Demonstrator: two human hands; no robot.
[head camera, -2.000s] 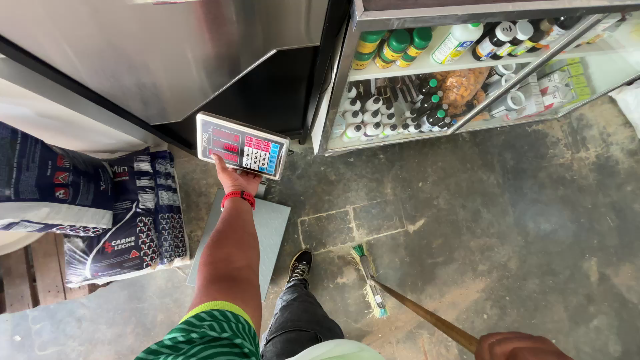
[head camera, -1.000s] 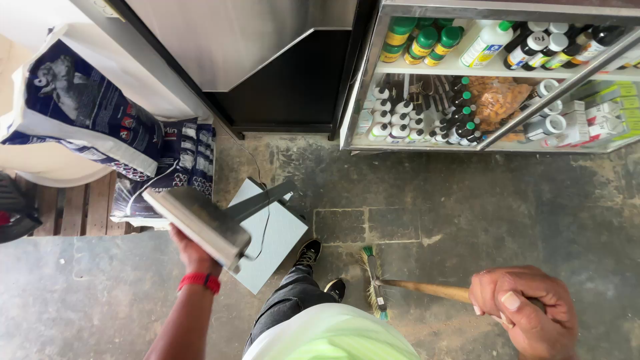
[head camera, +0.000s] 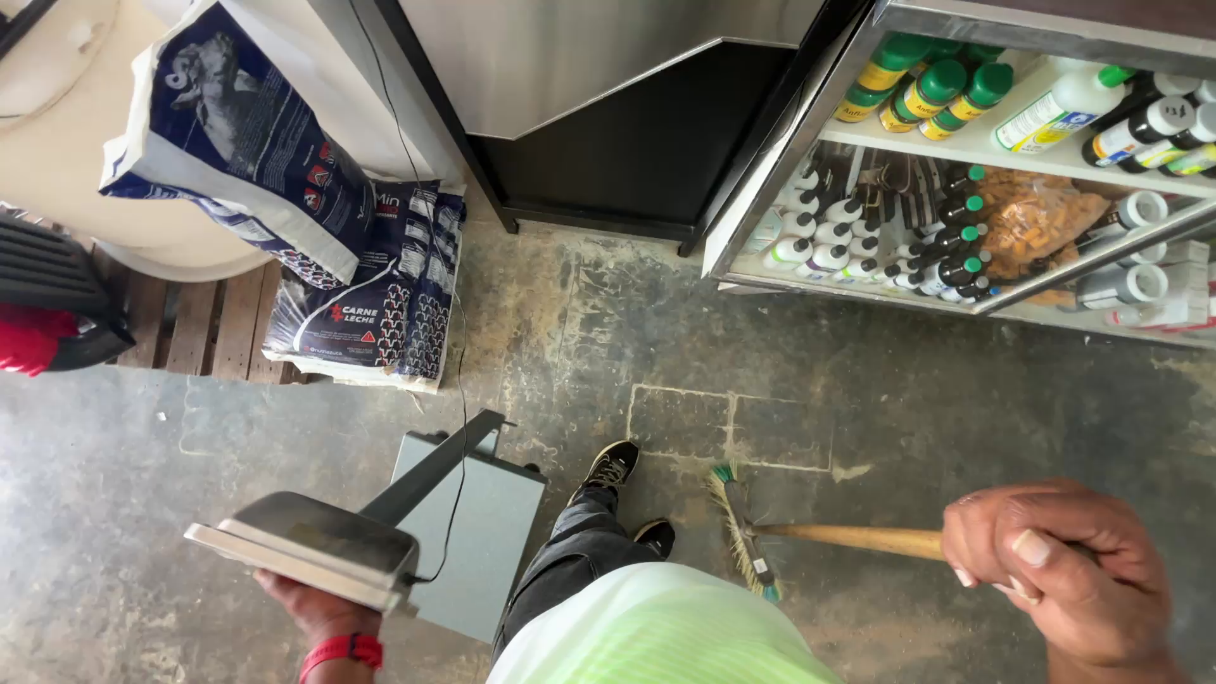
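At the lower left my left hand (head camera: 318, 608), with a red wristband, is under the display head (head camera: 304, 546) of a platform scale; its fingers are partly hidden behind the housing. A dark post joins the head to the scale's grey platform (head camera: 475, 541), and a thin black cable hangs beside it. My right hand (head camera: 1059, 560), at the lower right, is closed around the wooden handle (head camera: 855, 538) of a push broom. The broom's head (head camera: 743, 532), with pale and green bristles, rests on the concrete floor near my shoes.
Printed feed sacks (head camera: 361, 313) lie on a wooden pallet (head camera: 204, 323) at the left, near a black plastic chair (head camera: 57, 285). A steel and black cabinet (head camera: 627, 152) stands ahead. At the upper right is a glass display case (head camera: 855, 290) with bottles.
The scale has swung round from the cabinet side to the lower left with my left hand, and its keypad face no longer shows. My right hand still holds the broom handle.
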